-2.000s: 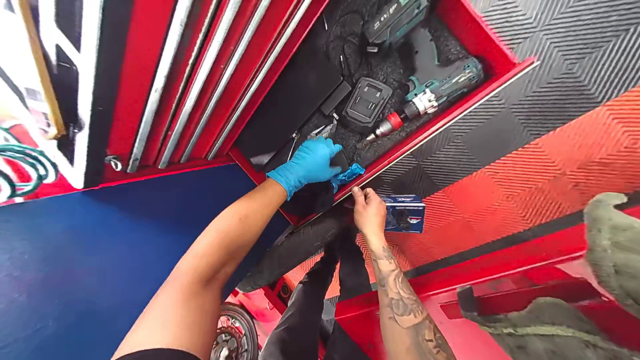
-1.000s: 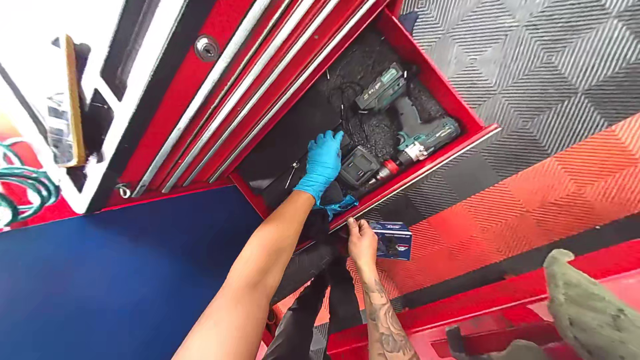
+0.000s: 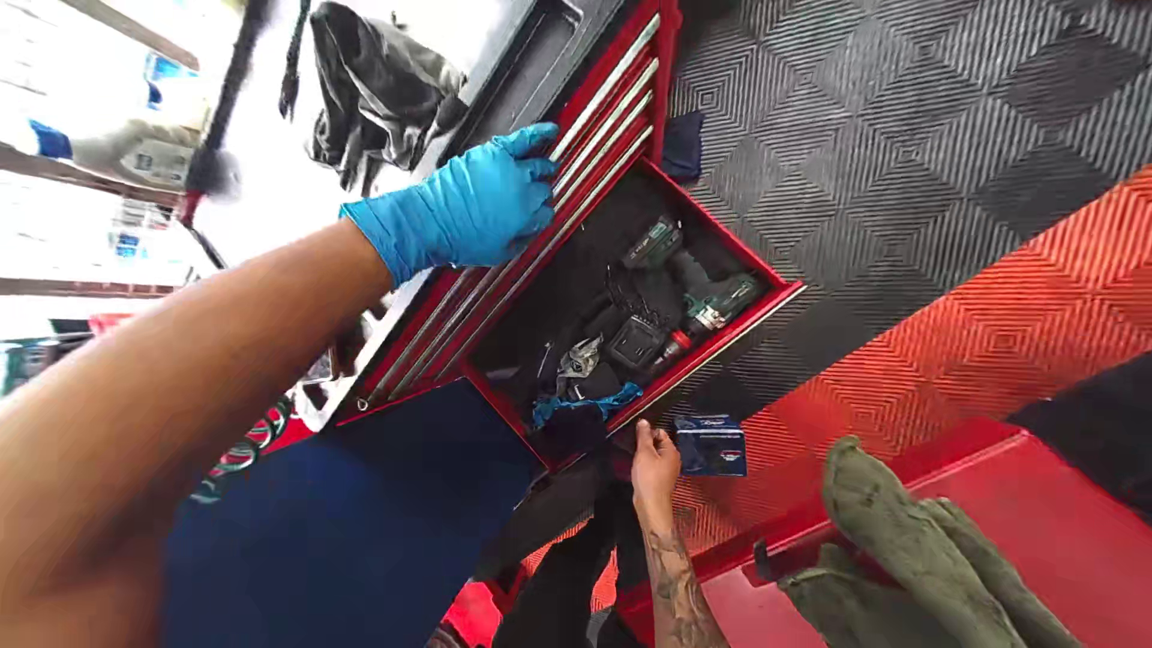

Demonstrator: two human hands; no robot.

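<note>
My left hand [image 3: 481,202], in a blue disposable glove, is over the edge of a red tool chest, its fingertips at the metal drawer pulls [image 3: 598,135]. Its palm side is hidden. My right hand [image 3: 655,459], bare, holds a dark blue printed box [image 3: 711,445] by its left side, just outside the front of the open bottom drawer [image 3: 720,340]. In the drawer lie a cordless drill [image 3: 720,297] with a red collar, a green power-tool part [image 3: 654,243], a black battery or charger [image 3: 636,342], locking pliers [image 3: 580,357] and a crumpled blue glove [image 3: 621,396].
Dark cloth [image 3: 378,90] lies on the white surface at the upper left. A dark blue panel [image 3: 351,522] is beside the drawer. Olive gloves or cloth [image 3: 909,540] rest on a red metal edge at the lower right. Grey and orange tiles [image 3: 864,180] cover the floor.
My left hand has left the open drawer and moved up to the chest's upper drawers. My right hand stays with the box by the drawer front. The view has shifted.
</note>
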